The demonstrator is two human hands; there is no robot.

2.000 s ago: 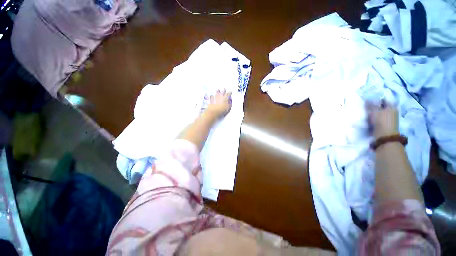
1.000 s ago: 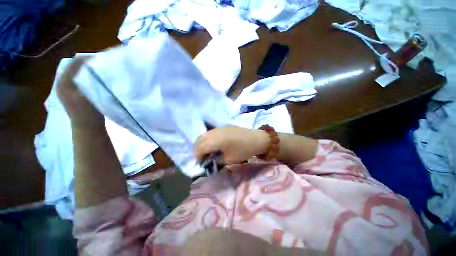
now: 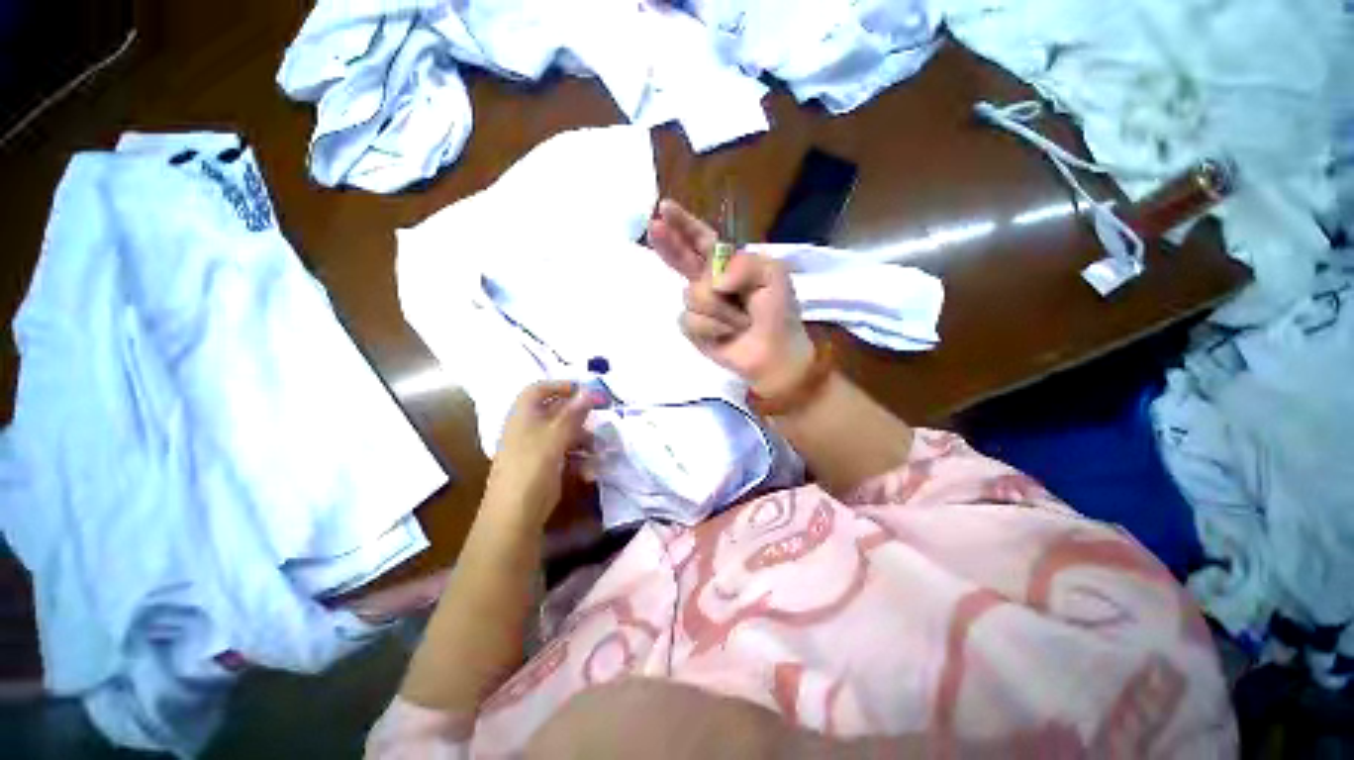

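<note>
A white shirt [image 3: 520,223] with thin dark piping lies on the brown table in front of me, its near end bunched at the table edge. My left hand [image 3: 553,423] pinches the shirt's near part between thumb and fingers, beside a small dark spot on the cloth. My right hand [image 3: 743,305] is raised over the shirt's right side and holds thread snips [image 3: 723,256], yellowish with thin metal blades pointing to the far side. Part of the snips is hidden in the palm. The right fingers do not hold cloth.
White garments [image 3: 193,371] with dark lettering lie flat at left. Crumpled white garments [image 3: 386,89] lie at the far side. A black phone [image 3: 817,196] is beyond my right hand. A white cord [image 3: 1047,149] and a red-brown cylinder [image 3: 1184,198] are at right, near a blue bin [image 3: 1091,453] and heaped white cloth.
The white cloth that my left hand held up at left now lies lower, in front of me. My left hand has come toward the middle. My right hand has moved up and away from the body.
</note>
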